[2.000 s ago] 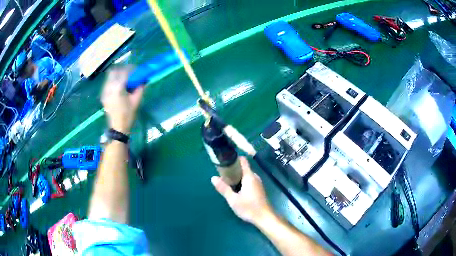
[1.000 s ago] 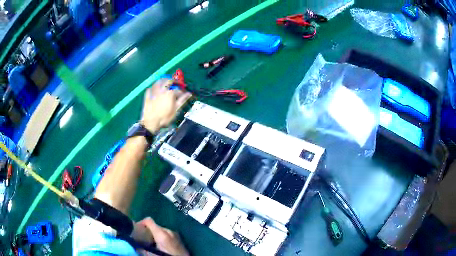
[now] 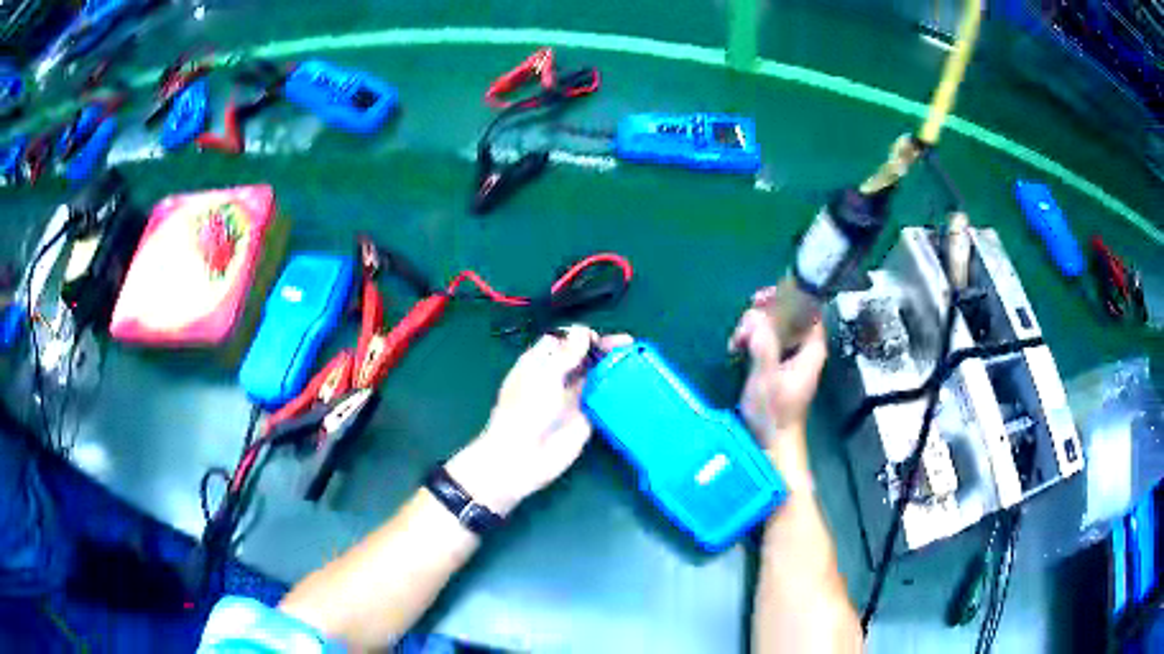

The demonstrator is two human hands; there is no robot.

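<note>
A blue battery tester (image 3: 677, 447) lies back side up in front of me, tilted down to the right. My left hand (image 3: 555, 396) grips its upper left end, where red and black test leads (image 3: 562, 291) come out. My right hand (image 3: 785, 364) is closed round the tan grip of the electric screwdriver (image 3: 823, 262), to the right of the tester. The driver hangs from a yellow cord (image 3: 951, 77). Its tip is hidden by my hand. No screws can be made out.
The two grey-white screw feeders (image 3: 1008, 396) stand at the right, crossed by black cables. A pink tin box (image 3: 192, 268) and another tester (image 3: 300, 326) with red clamps (image 3: 364, 358) lie left. More testers (image 3: 689, 141) lie beyond. A plastic bag (image 3: 1111, 447) is far right.
The view has swung left. My left hand has left the far side of the feeders and now holds a tester in front of me. The screwdriver is upright beside it in my right hand.
</note>
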